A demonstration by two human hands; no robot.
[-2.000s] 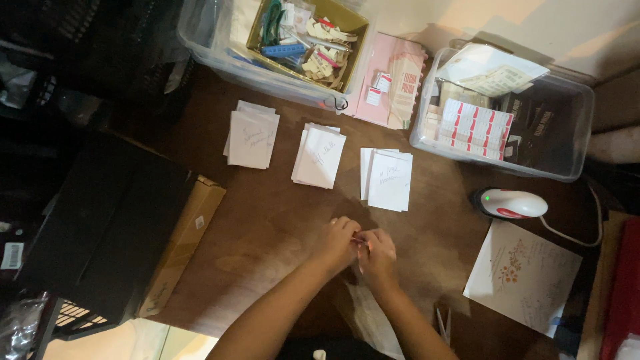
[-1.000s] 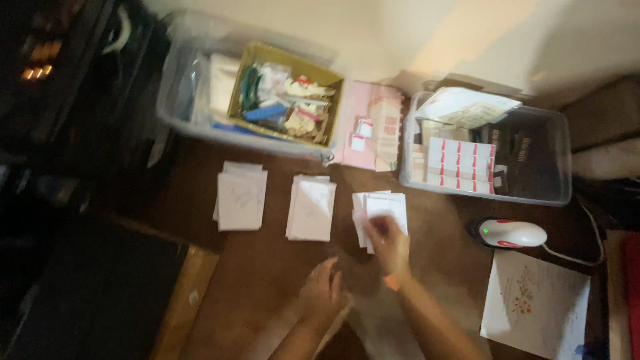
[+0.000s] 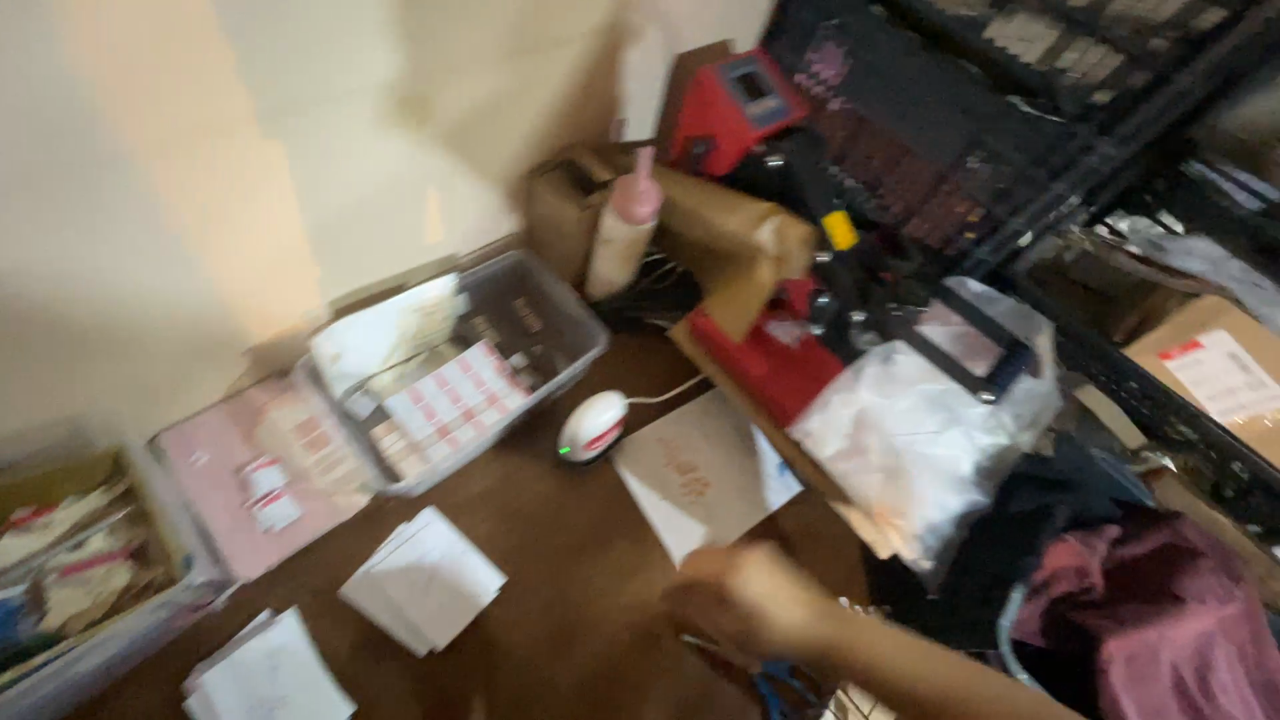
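My right hand (image 3: 735, 600) is blurred, over the brown table just below a printed white sheet (image 3: 690, 480). The blades of scissors show beside it, with blue handles (image 3: 785, 690) under the wrist; whether the fingers hold anything cannot be told. To the left lie two stacks of white paper slips (image 3: 425, 585), (image 3: 270, 675). A white and red handheld device (image 3: 593, 425) with a green light stands above the sheet. My left hand is out of view.
Along the wall stand a clear plastic bin (image 3: 490, 430) with label sheets, a pink folder (image 3: 225, 470) and a yellow basket (image 3: 170, 520). At right are a red machine (image 3: 735, 105), a white plastic bag (image 3: 910, 430), maroon cloth (image 3: 1180, 620) and a black shelf (image 3: 1150, 340).
The view has swung far to the right. My right hand has left the rightmost paper stack, where it was a second ago, and is now near the scissors. My left hand has gone out of view.
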